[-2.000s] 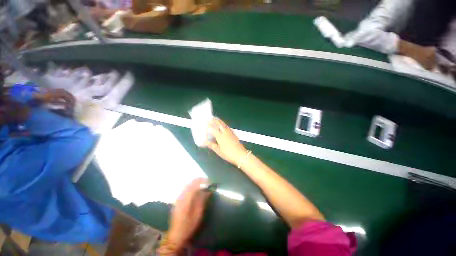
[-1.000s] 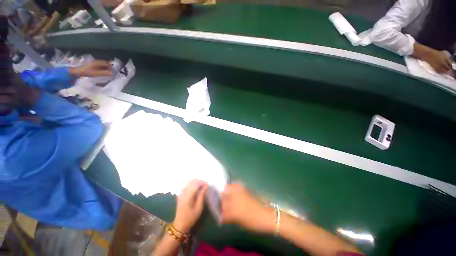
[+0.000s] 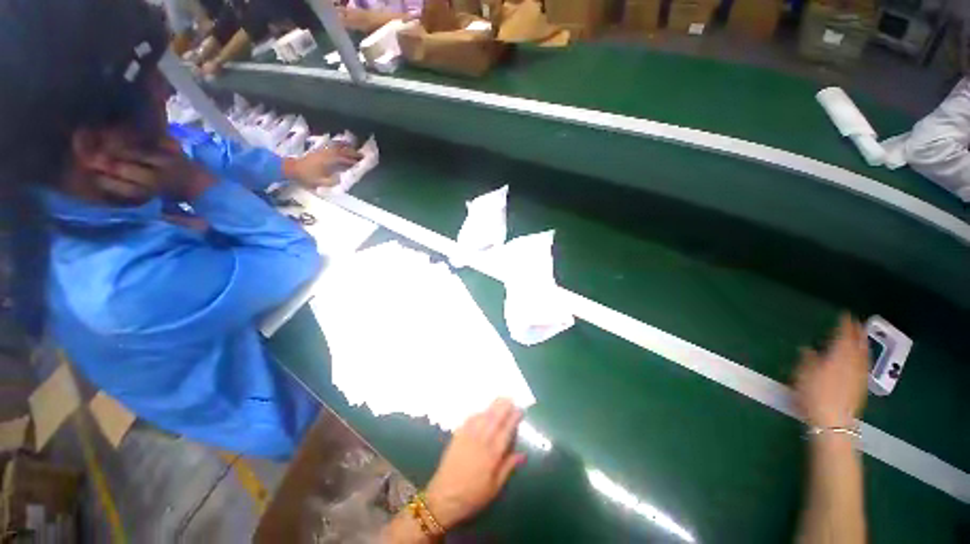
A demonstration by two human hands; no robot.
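Observation:
A fan-shaped stack of bright white wrapping sheets (image 3: 415, 335) lies on the glossy green worktop. My left hand (image 3: 481, 452) rests at the stack's lower right corner, fingertips on the sheet edge. My right hand (image 3: 835, 372) is stretched out to the right, blurred, just left of a white device (image 3: 888, 355) with a dark window on the green lane. I cannot tell if its fingers touch the device. One wrapped unit (image 3: 536, 289) lies across the pale edge strip. Another wrapped unit (image 3: 484, 223) stands just behind it, at the strip's far side.
The pale strip (image 3: 681, 360) runs diagonally between worktop and lane. A person in blue (image 3: 191, 287) sits at the left by a pale board (image 3: 330, 236), one hand at more wrapped units. Across the lane are white rolls (image 3: 849, 119), a white sleeve and an open carton (image 3: 452, 51).
A second wrapped unit now lies on the strip beside the first. My right hand has moved from the stack's corner far right to the device. The view has swung left, so the scene shifts rightward.

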